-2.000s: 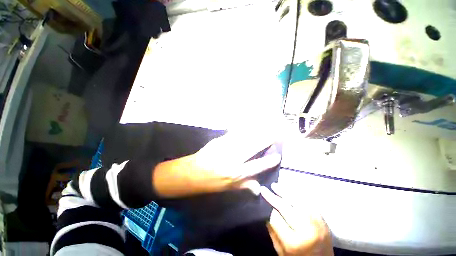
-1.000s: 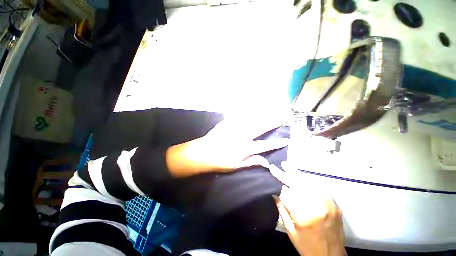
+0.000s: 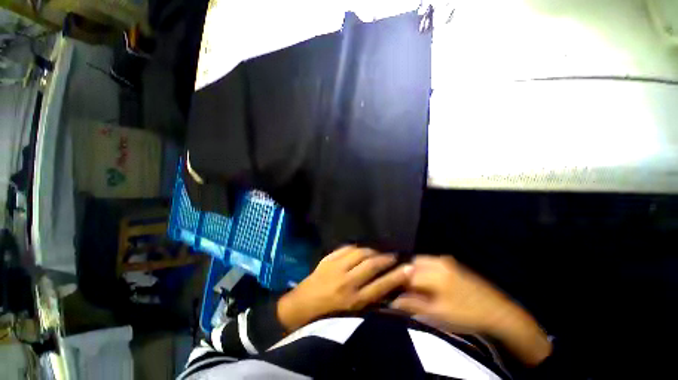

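Observation:
A large black fabric panel lies over the white table and hangs down over its front edge toward my lap. Its straight right edge runs down from near the top of the view. My left hand and my right hand are close together at the panel's lower end, against my body. Their fingers are curled and meet; the right hand is slightly blurred. The cloth between the fingertips is dark and hard to make out. The needle area is out of view.
A blue plastic grid crate stands left of the hanging cloth, below the table. Beyond it are a pale printed bag or box and a wooden stool or frame. A dark gap lies below the table's front edge at right.
My view has tilted down, so the machine head has left the picture. Both hands have moved from the needle area down to my lap. The panel now lies spread from the table toward me.

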